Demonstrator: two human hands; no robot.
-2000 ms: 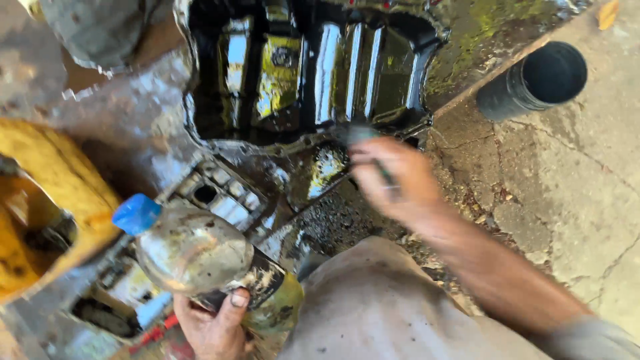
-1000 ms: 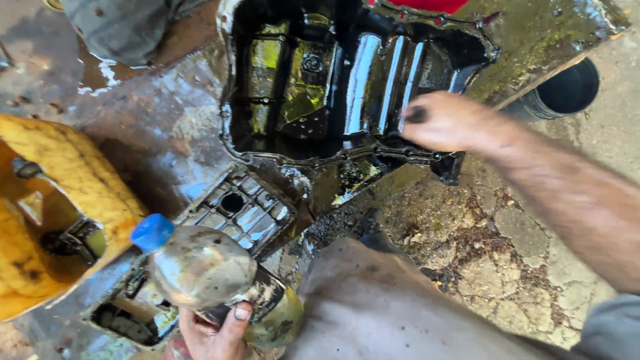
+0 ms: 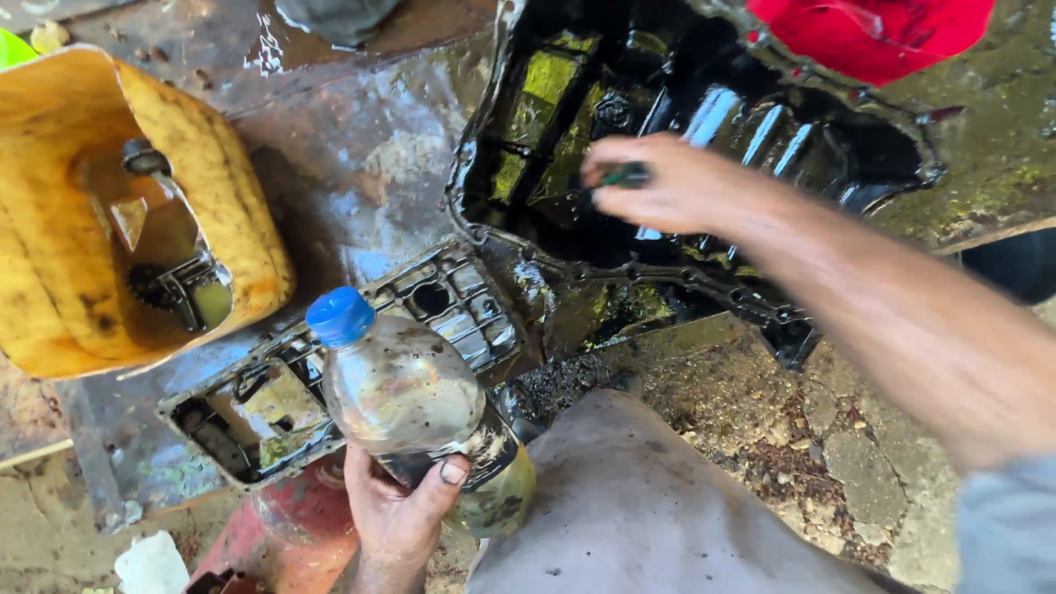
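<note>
My left hand [image 3: 404,511] grips a grimy plastic bottle [image 3: 404,388] with a blue cap, partly filled with yellowish liquid. In my right hand [image 3: 660,181] is a small dark green tool, blurred, perhaps a brush; its kind is unclear. That hand is over the inside of a large, oil-blackened metal pan [image 3: 635,268], an engine oil pan by its look, which has a bolt-hole flange and ribs. Behind the bottle lies a flat ribbed cast-metal part [image 3: 487,322] with openings.
At left stands a cut-open yellow plastic jerrycan [image 3: 239,214] with metal parts in liquid inside. A red plastic container [image 3: 883,33] sits beyond the pan, and a dark bucket [image 3: 1019,264] is at right. Below the wet table [image 3: 371,165] is a red cylinder [image 3: 289,528].
My right hand has moved from the pan's near edge to its right part, then left across its inside. The left hand keeps its hold on the bottle. The view has shifted.
</note>
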